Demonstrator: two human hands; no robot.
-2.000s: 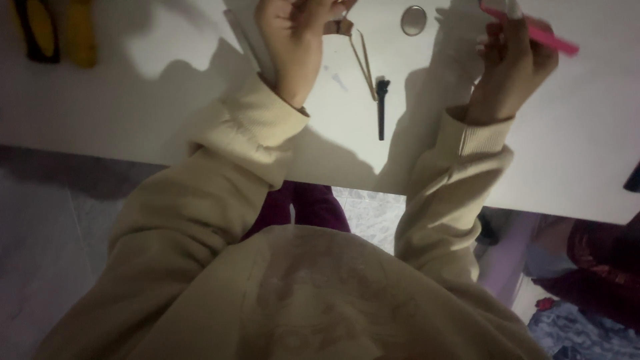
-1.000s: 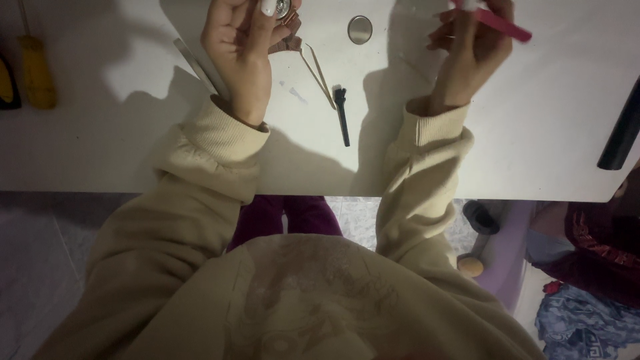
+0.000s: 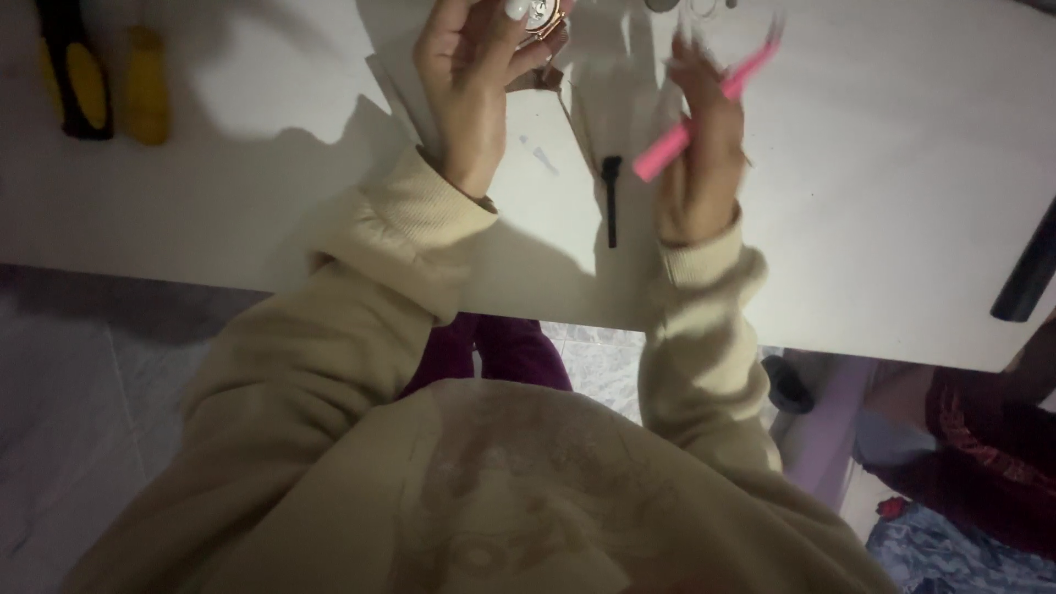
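My left hand (image 3: 483,78) grips a round watch (image 3: 541,16) with a gold-coloured case at the top of the view. My right hand (image 3: 705,136), blurred, holds bright pink tweezers (image 3: 664,153) crosswise, their thin tips pointing up and right. A brown strap piece (image 3: 544,80) shows just under my left hand. Thin metal tweezers (image 3: 582,132) lie on the table, running down from it to a small black tool (image 3: 611,202) between my hands. At the top edge a round metal disc (image 3: 661,3) is partly cut off.
Two handled tools lie at the upper left, one black and yellow (image 3: 78,82), the other yellow (image 3: 147,87). A black cylindrical object (image 3: 1027,264) rests by the right edge of the white table (image 3: 874,247). Dark red and blue patterned cloth is below right.
My right hand has turned, and the pink tweezers now slant up to the right instead of down. My left hand keeps hold of the watch. The view has shifted somewhat.
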